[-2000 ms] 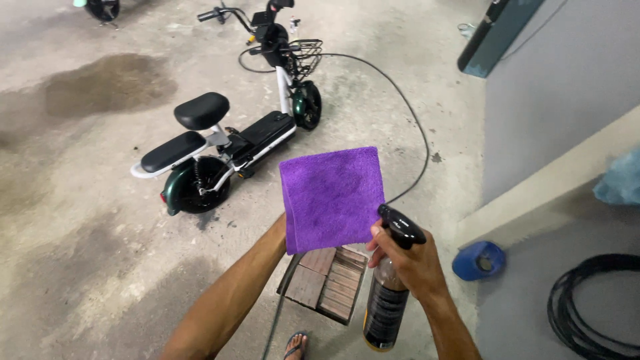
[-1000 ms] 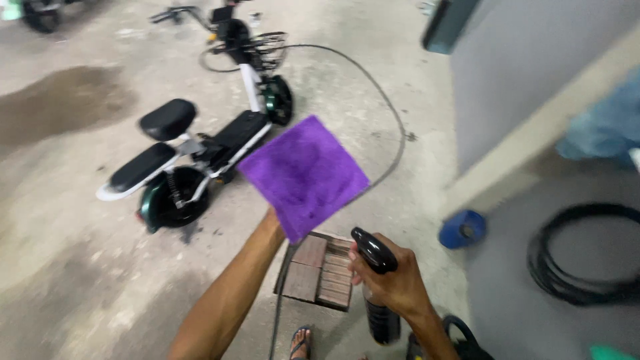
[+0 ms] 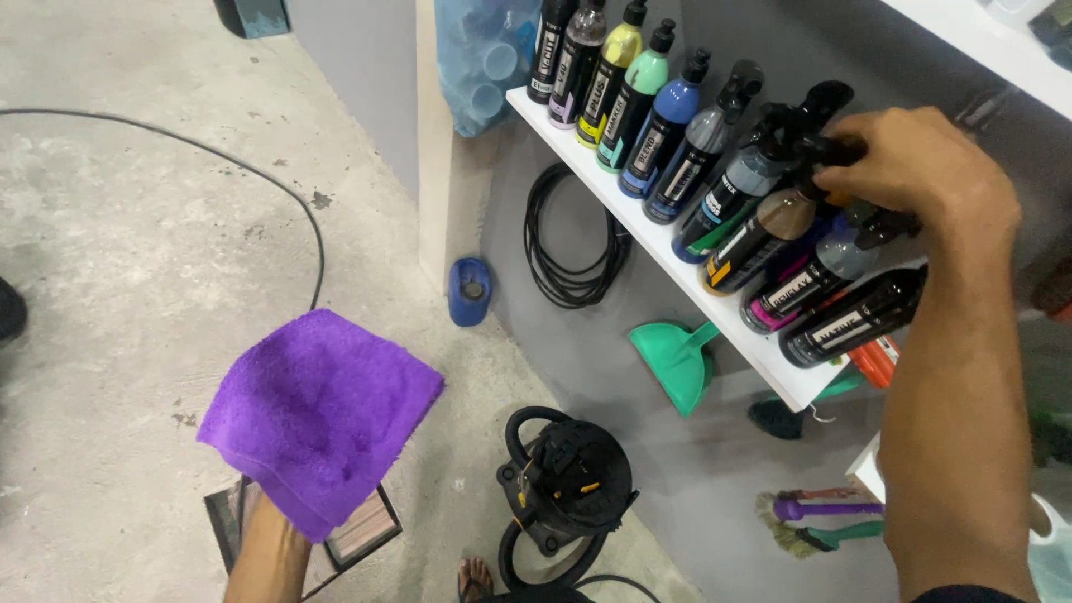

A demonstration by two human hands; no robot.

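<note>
A purple microfiber cloth (image 3: 322, 410) lies spread over my left hand, which it hides; only the wrist and forearm show below it. On the white wall shelf (image 3: 653, 243), my right hand (image 3: 913, 163) has its fingers on the black trigger head of a spray bottle with brownish liquid (image 3: 758, 243). That bottle stands in a row of detailing bottles. Nearest to it are a bottle with a pink-edged label (image 3: 808, 285) and a black bottle (image 3: 854, 322) at the shelf's near end, and a spray bottle with a blue-grey top (image 3: 729, 201) on the other side.
Below the shelf are a coiled black hose (image 3: 578, 239), a green dustpan (image 3: 674, 360) and brushes (image 3: 829, 519). A black vacuum cleaner (image 3: 578, 477) stands on the floor near my foot. A blue container (image 3: 470, 291) sits by the wall, and a cable (image 3: 276, 180) crosses the concrete.
My right hand, earlier around a spray bottle above the floor, is now at the shelf. The cloth stays on my left hand. The view has swung right, and the scooter is out of sight.
</note>
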